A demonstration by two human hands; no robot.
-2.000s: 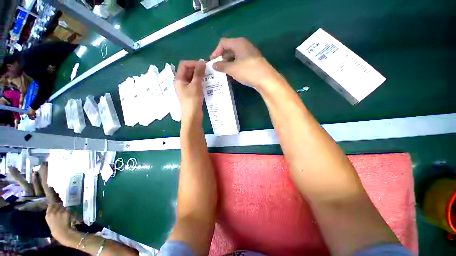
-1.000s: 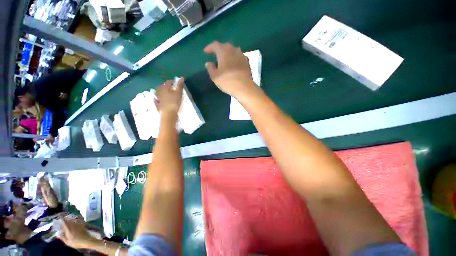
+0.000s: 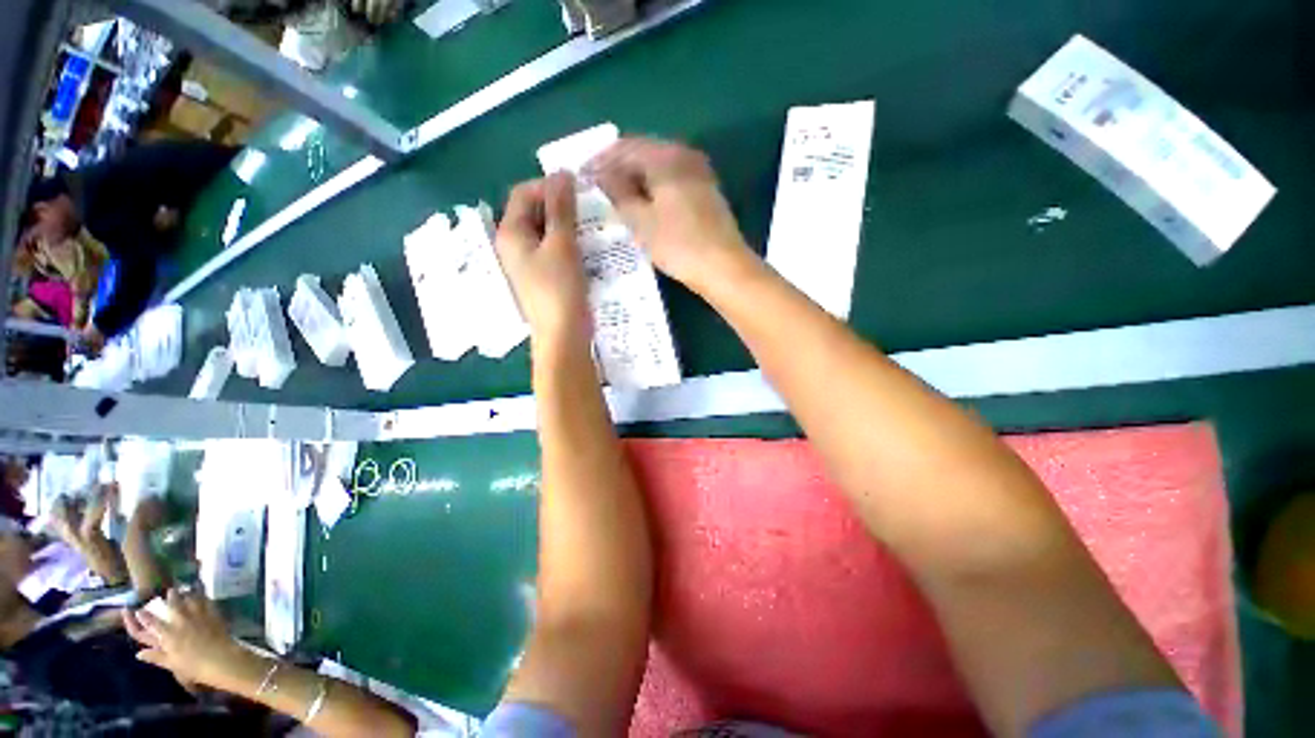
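A slim white printed carton [image 3: 625,310] lies on the dark green belt [image 3: 952,260] in front of me. Its far end has a white flap [image 3: 580,146] sticking out. My left hand [image 3: 544,245] holds the carton's left side near the far end. My right hand [image 3: 666,195] has its fingers at the flap and the upper right of the carton; the fingertips are blurred. The exact grip is partly hidden by the fingers.
One closed carton [image 3: 822,202] lies to the right, another [image 3: 1142,147] farther right. Several white cartons [image 3: 459,281] stand in a row at left. A pale guide rail [image 3: 1038,368], pink-red mat [image 3: 923,577] and orange-yellow object [image 3: 1288,565] are nearer. Other workers' hands [image 3: 188,634] are at lower left.
My left hand has brought a carton over from the row, and both hands now meet at its far end. The carton that lay by my right hand and the far-right carton have moved right.
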